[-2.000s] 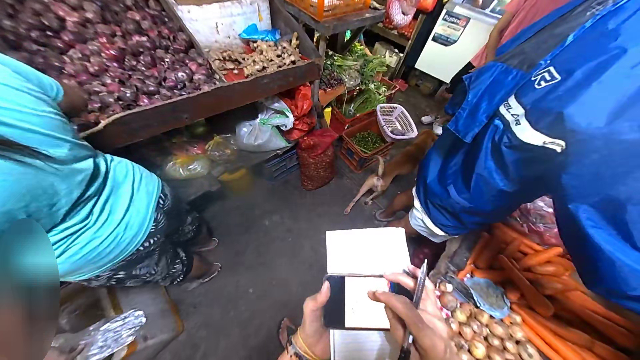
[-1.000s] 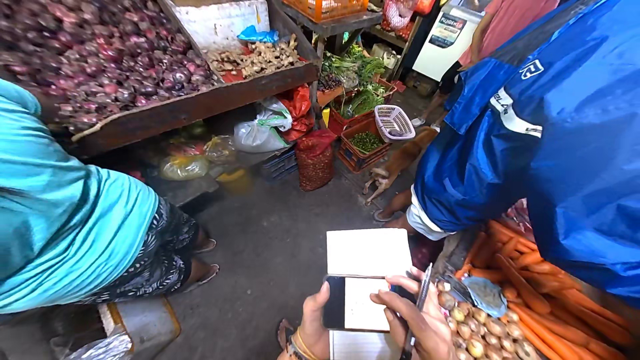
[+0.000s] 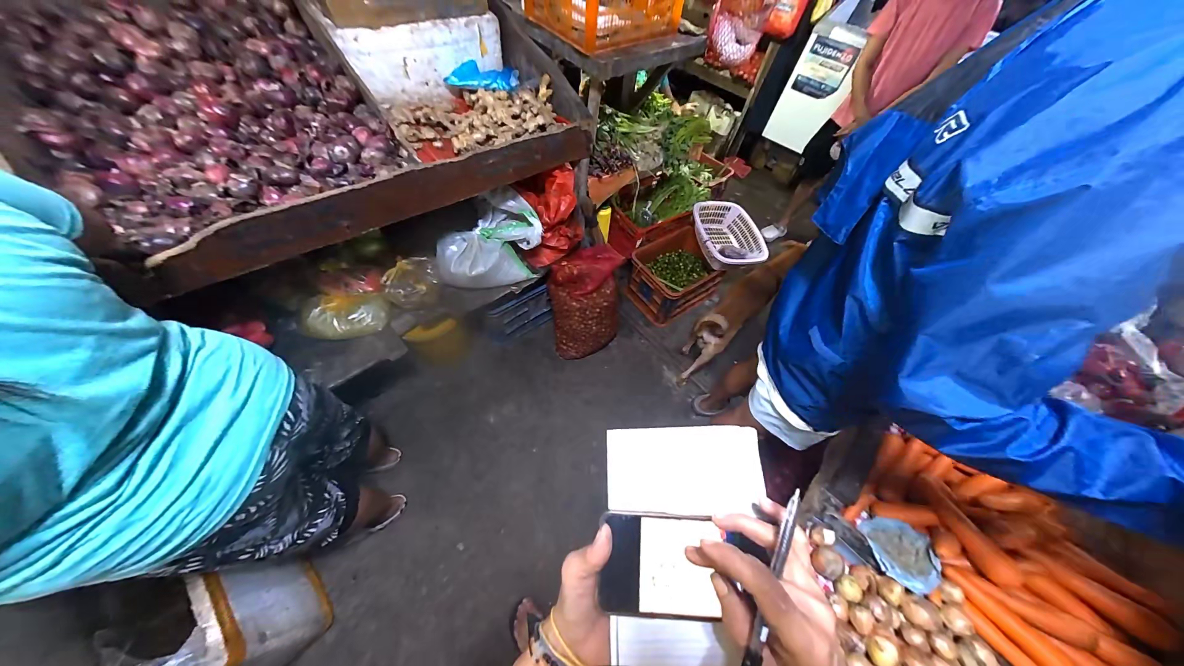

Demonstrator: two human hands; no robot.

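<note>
A smartphone (image 3: 661, 566), held sideways, lies over an open notebook (image 3: 684, 470); its screen shows a white page. My left hand (image 3: 585, 592) holds the phone's left end, with the thumb at its upper edge and bracelets on the wrist. My right hand (image 3: 777, 592) supports the right end, a finger over the screen, and a pen (image 3: 784, 536) stands upright between its fingers. The notebook's upper page looks blank, and its lower lined page shows below the phone. The fingers beneath the phone are hidden.
A person in a turquoise shirt (image 3: 139, 398) stands left, another in a blue jacket (image 3: 925, 277) right. Carrots (image 3: 1017, 555) and onions (image 3: 888, 610) lie close at lower right. A dog (image 3: 740, 310) is behind the jacket. Red onions (image 3: 213, 120) and ginger (image 3: 490, 120) fill a wooden stall.
The person in turquoise has shifted, and a white box below them shows more than it did two seconds ago. The dog has moved its head or body slightly. My hands keep their hold.
</note>
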